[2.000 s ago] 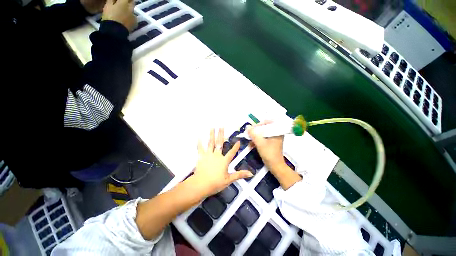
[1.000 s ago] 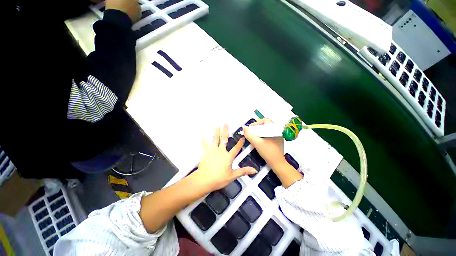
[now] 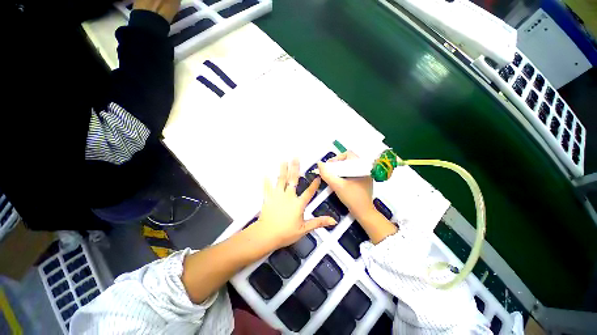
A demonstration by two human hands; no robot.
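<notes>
A white parts tray (image 3: 304,278) holds black rounded-square housings (image 3: 285,262) in its pockets, in groups. My right hand (image 3: 351,190) grips the white pen-like syringe (image 3: 355,168). Its tip points left at a housing near the tray's far end. A green and yellow wrap joins the syringe to a pale yellow hose (image 3: 474,196) that loops back towards my right sleeve. My left hand (image 3: 283,211) lies flat with fingers spread over the tray, just left of the syringe tip, and hides some housings. It grips nothing that I can see.
A white sheet (image 3: 262,118) lies under the tray, with two dark strips (image 3: 211,86) and a green tag (image 3: 339,146). A person in dark clothes (image 3: 141,72) works at another tray (image 3: 226,25), upper left. A green conveyor (image 3: 393,85) runs at right, with a filled tray (image 3: 540,108) beyond. Trays stand on the floor, lower left.
The syringe and my right hand have shifted slightly left, and the hose loop has moved left and narrowed. The other person's hand has moved up towards the frame's edge. The view has shifted slightly.
</notes>
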